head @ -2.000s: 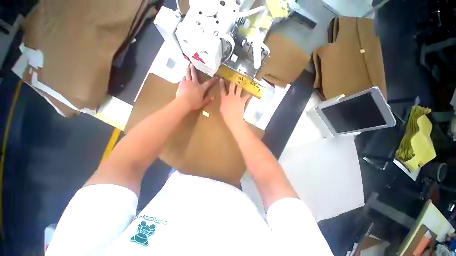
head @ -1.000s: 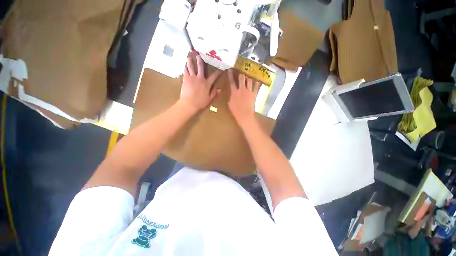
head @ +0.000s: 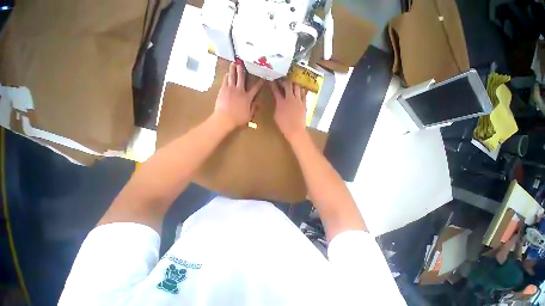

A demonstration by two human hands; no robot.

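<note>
A brown garment panel [head: 257, 161] lies over the front of the machine table, its curved lower edge near my body. A tiny pale tag [head: 253, 125] sits on it between my hands. My left hand [head: 236, 98] lies flat on the panel, fingers spread, fingertips at the machine head's lower edge. My right hand [head: 289, 107] lies flat to the right, fingertips by the yellow guide bar [head: 306, 77]. The white sewing machine head [head: 266, 36] stands just beyond both hands and hides the panel's far edge.
A large brown stack [head: 72, 72] with white sheets lies at the left. More brown panels lie at the upper right [head: 427, 45] and behind the machine [head: 349, 36]. A tablet [head: 445, 98] stands at the right above a white sheet [head: 400, 179]. Yellow pieces [head: 499, 110] hang farther right.
The view has shifted. The machine head now covers more of the yellow guide bar's left end. Both hands remain flat on the panel, close to the head.
</note>
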